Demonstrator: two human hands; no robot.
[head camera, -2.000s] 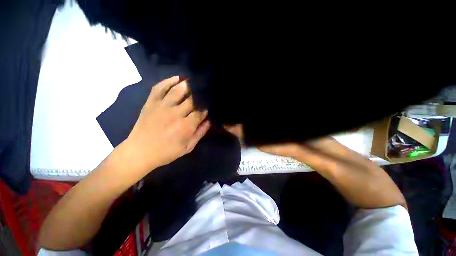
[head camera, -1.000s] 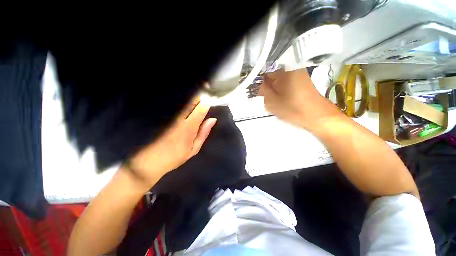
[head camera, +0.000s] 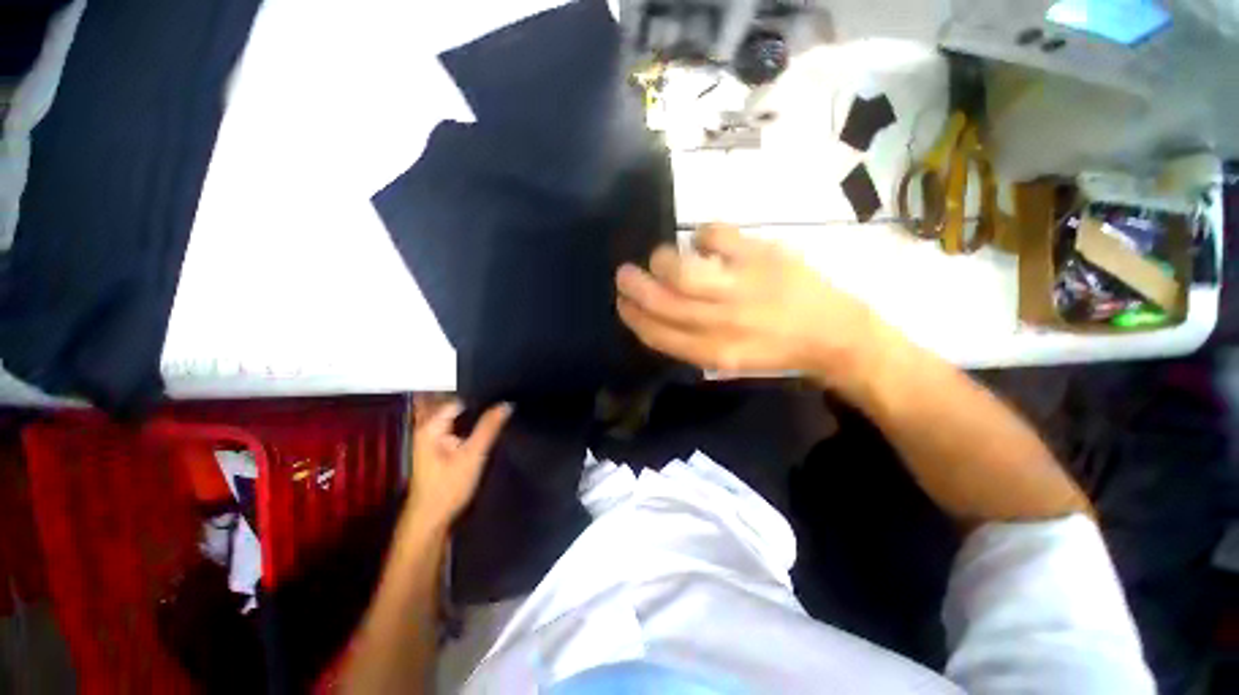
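Observation:
A dark cut panel (head camera: 544, 258) lies on the white table left of the presser foot area (head camera: 700, 109) and hangs over the front edge toward the lap. My left hand (head camera: 457, 455) is at the panel's left side just below the table edge, thumb and fingers at the cloth; its grip is partly hidden. My right hand (head camera: 734, 302) is over the panel's right edge, fingers bent and slightly blurred; whether it pinches the cloth is unclear.
Two black scraps (head camera: 867, 122), yellow-handled scissors (head camera: 955, 183) and an open cardboard box (head camera: 1044, 258) are at the right. More dark cloth (head camera: 116, 190) lies at the far left. A red plastic basket (head camera: 265, 502) holds dark cloth and white pieces below the table.
The large dark cloth that blocked the view is gone from the front. My left hand has moved down below the table edge. My right hand has moved from the machine toward the panel's edge.

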